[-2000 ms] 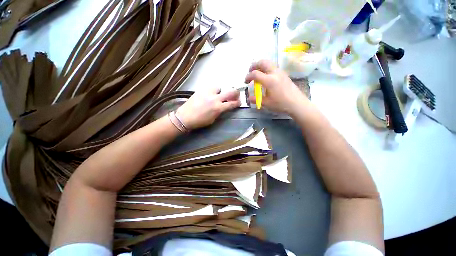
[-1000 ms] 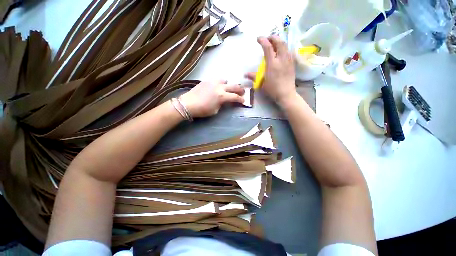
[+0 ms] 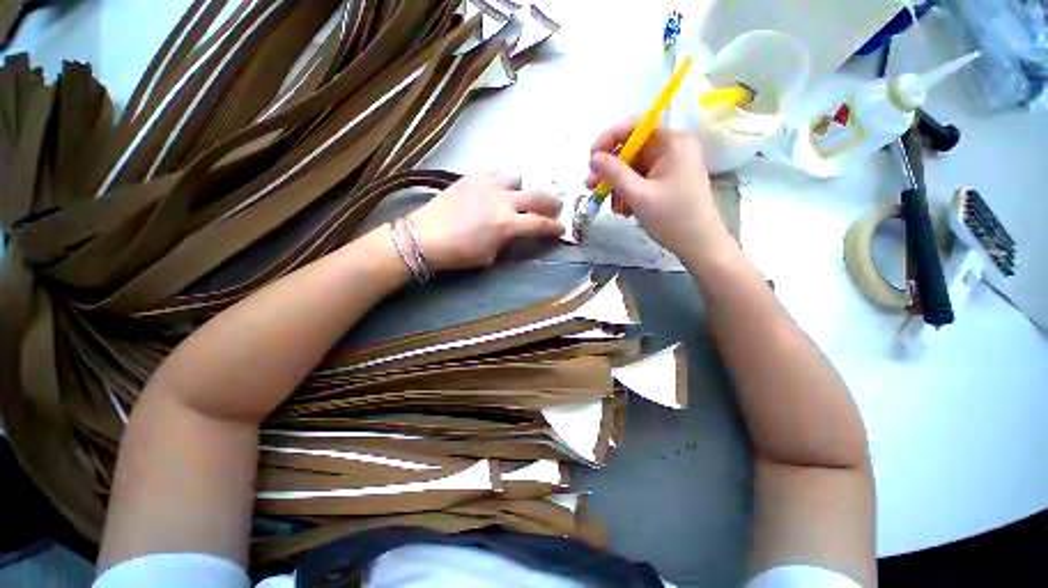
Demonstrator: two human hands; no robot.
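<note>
My right hand (image 3: 663,184) holds the yellow glue brush (image 3: 655,118) like a pen, handle up and bristles down. The bristles touch or nearly touch a small strap end (image 3: 571,234) beside my left fingertips. My left hand (image 3: 480,221) presses the strap end down, fingers together; most of the strap is hidden under the hand. It lies on a glue-stained scrap sheet (image 3: 626,244). Many brown leather straps (image 3: 460,385) with white flared ends lie near me, and a large bundle (image 3: 276,172) lies at the left.
A white glue pot (image 3: 736,147) with a short yellow brush stands upper right, beside a glue bottle (image 3: 850,129). Masking tape (image 3: 864,258), a black-handled tool (image 3: 925,258) and a wire brush (image 3: 986,230) lie at the right. A dark grey board (image 3: 678,482) is under the near straps.
My right hand has turned and moved down from near the pot; the brush now points at the strap end with its handle up. My left hand stays at the strap.
</note>
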